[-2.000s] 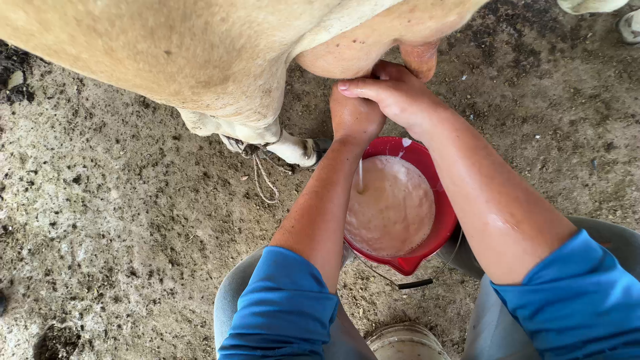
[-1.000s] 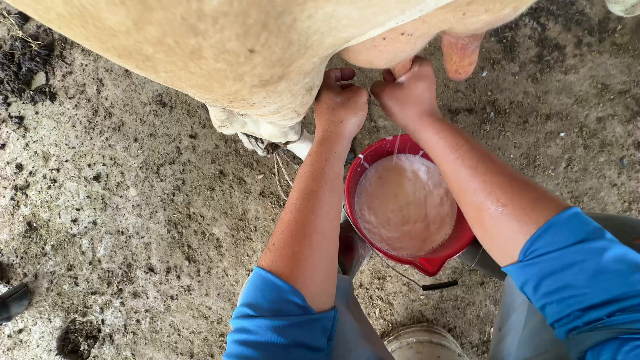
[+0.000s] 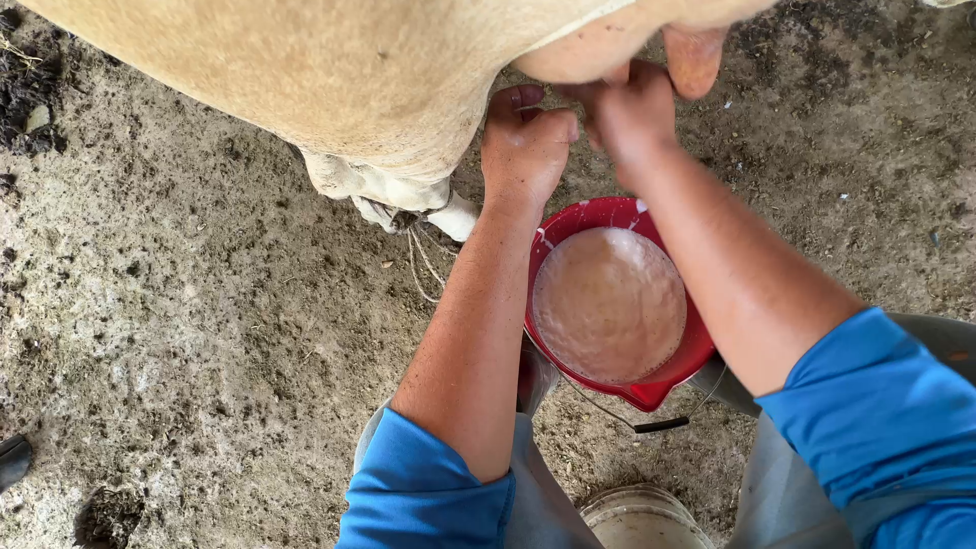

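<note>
My right hand [image 3: 633, 110] is closed around a teat on the cow's udder [image 3: 579, 53], with a bit of the teat showing above the fingers. Just left of it, below the udder's edge, my left hand [image 3: 528, 141] is curled; whether a teat is inside it is hidden. Another teat [image 3: 694, 61] hangs free to the right of my right hand. Below both hands a red plastic bucket [image 3: 648, 393] with a spout and wire handle sits between my legs, holding frothy milk [image 3: 610, 305]. White streaks mark its inner wall.
The cow's tan flank [image 3: 305, 69] spans the top. A thin rope [image 3: 415, 263] hangs by its hind legs [image 3: 454, 217]. A whitish upturned or lidded bucket [image 3: 640, 518] is beneath me. Dung [image 3: 30, 99] lies upper left on the dirt floor [image 3: 191, 305]; a dark shoe tip [image 3: 11, 461] shows at far left.
Two seconds ago my hands were together, one overlapping the other, under the udder; now they are apart. A milk stream seen earlier over the bucket does not show clearly now.
</note>
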